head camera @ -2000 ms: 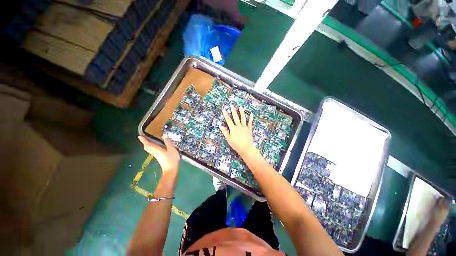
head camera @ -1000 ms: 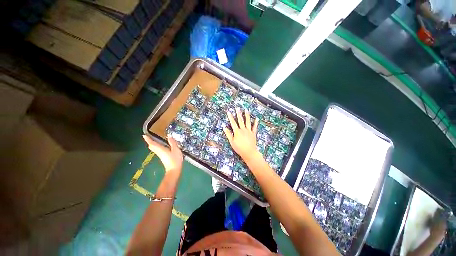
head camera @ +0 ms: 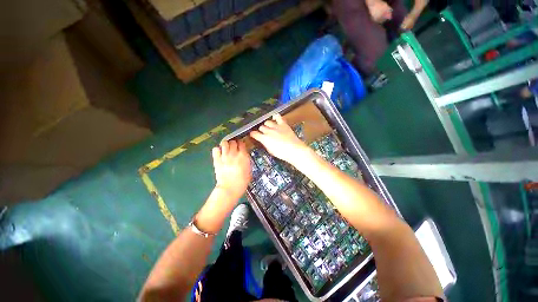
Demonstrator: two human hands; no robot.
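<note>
A metal tray [head camera: 379,182] lies slanted in front of me. Green circuit boards [head camera: 307,212] in close rows cover most of it. A brown liner [head camera: 309,120] shows bare at its far end. My left hand [head camera: 232,170] grips the tray's left corner, fingers curled over the rim. My right hand [head camera: 277,138] is beside it, palm down, its bent fingers at the far rim by the liner and the end of the board rows. Whether it holds anything is hidden. My right forearm crosses over the boards and hides some.
Beyond the tray are a blue bag [head camera: 321,68] and a person's legs and hands [head camera: 380,10]. Stacked dark parts on a pallet [head camera: 236,35] stand at the back left, cartons [head camera: 53,112] at left. Part of another tray with a white sheet [head camera: 435,250] shows at lower right. A metal frame stands right.
The view has turned left. My right hand has moved from the middle of the boards to the tray's far end. My left hand has moved from under the edge to over the corner.
</note>
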